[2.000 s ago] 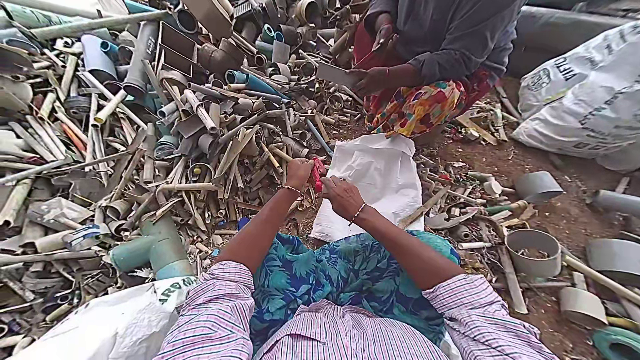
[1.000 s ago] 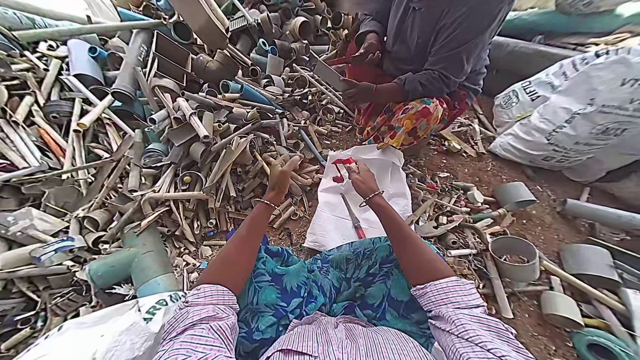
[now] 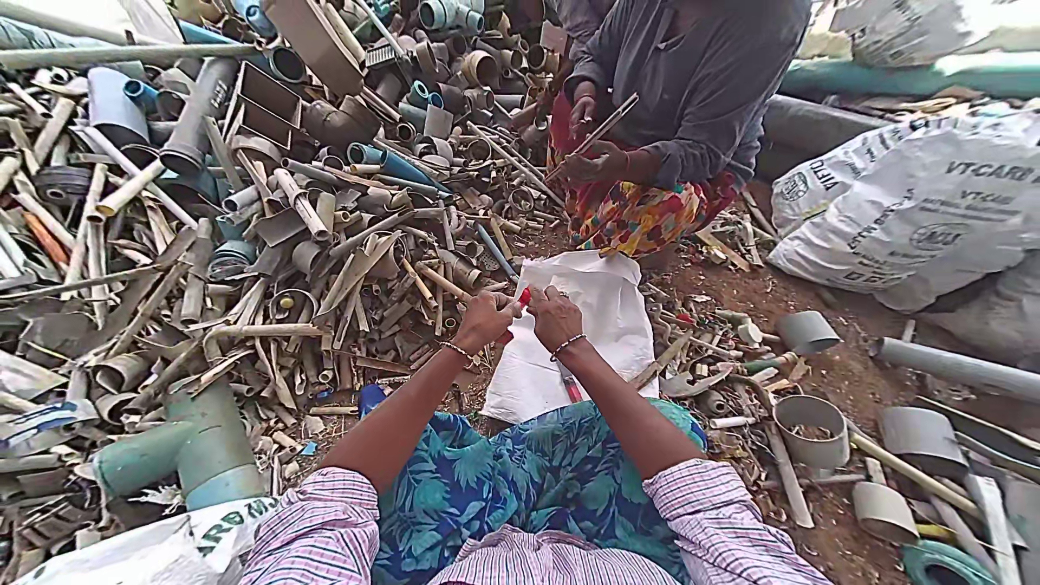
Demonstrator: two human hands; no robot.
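Note:
My left hand (image 3: 486, 321) and my right hand (image 3: 556, 317) meet over a white woven sack (image 3: 609, 301) spread on the ground before my lap. A small red piece (image 3: 525, 297) sits between the fingers of both hands; its exact kind is unclear. More red shows just under my left hand. A thin pale pipe (image 3: 443, 282) reaches up to my left fingers; whether I hold it cannot be told. On the sack, partly behind my right wrist, lies a tool with a red handle (image 3: 573, 390) and a grey metal part.
A large heap of plastic pipe scraps (image 3: 325, 203) fills the left. A co-worker (image 3: 691, 106) squats ahead, holding thin strips (image 3: 597, 134). Full white sacks (image 3: 910, 203) stand at the right, near pipe rings (image 3: 811, 431). Another printed sack (image 3: 162, 548) lies at lower left.
My hands were apart a second ago, with a red piece at my right hand; now they are together on it. The co-worker's held pieces have changed angle.

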